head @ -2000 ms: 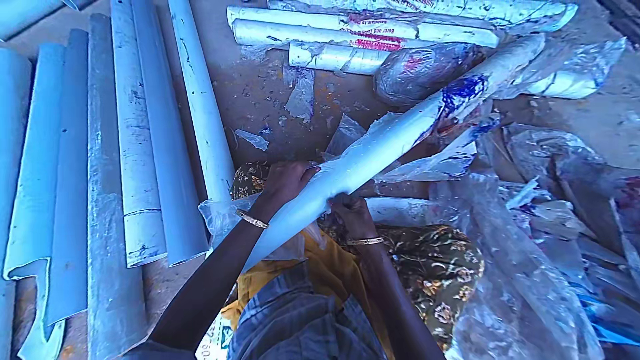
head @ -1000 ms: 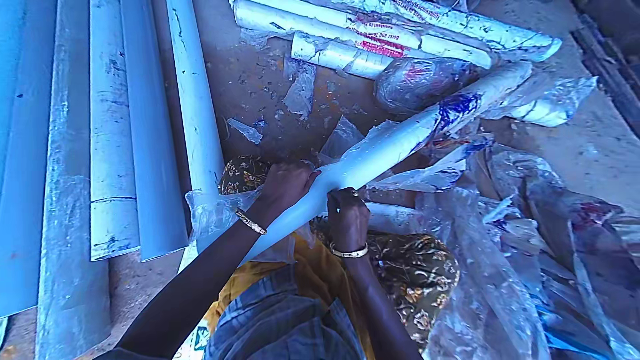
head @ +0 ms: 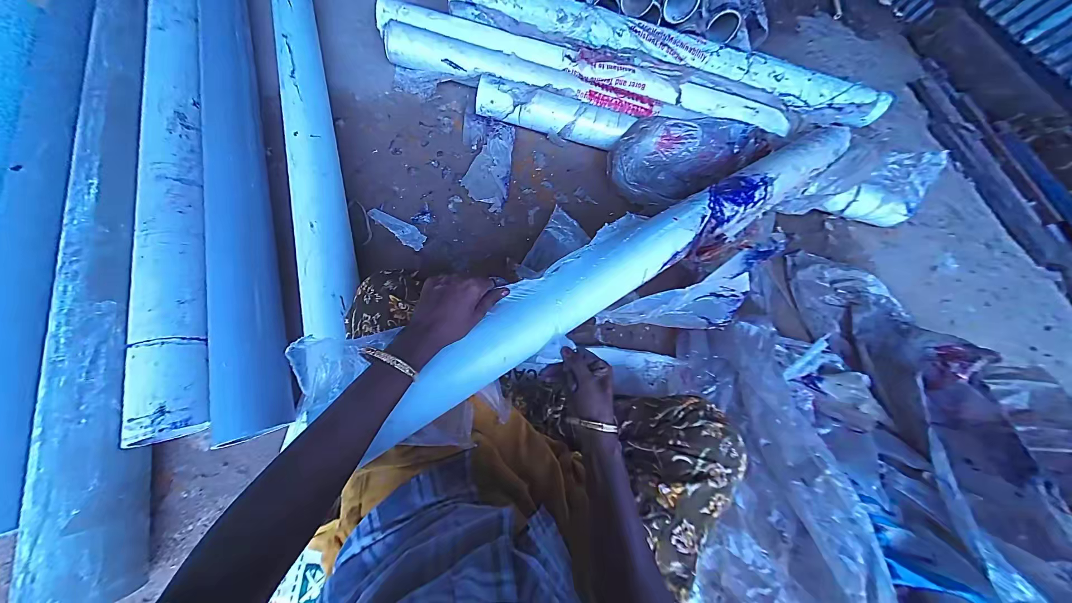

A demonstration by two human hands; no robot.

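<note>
A long white plastic pipe (head: 586, 285) lies slanting across my lap, its far end marked with dark blue smears and scraps of film. My left hand (head: 456, 310) rests on the upper side of this pipe, fingers bent over it. Just below the pipe, my right hand (head: 586, 377) pinches a bit of clear plastic film (head: 557, 347) between thumb and fingers. Torn film (head: 687, 306) hangs off the pipe's lower side further out. Another piece of clear film (head: 322, 364) bunches beside my left wrist.
Several pipes (head: 243, 209) stand in a row on the left, with a narrower one (head: 314, 167) beside them. Wrapped pipes with red print (head: 536, 63) lie at the top, near a film-wrapped bundle (head: 687, 159). Crumpled plastic sheeting (head: 787, 469) covers the ground at right.
My right hand has moved away from the pipe's underside, down and to the right, with film between its fingers. My left hand stays on the pipe.
</note>
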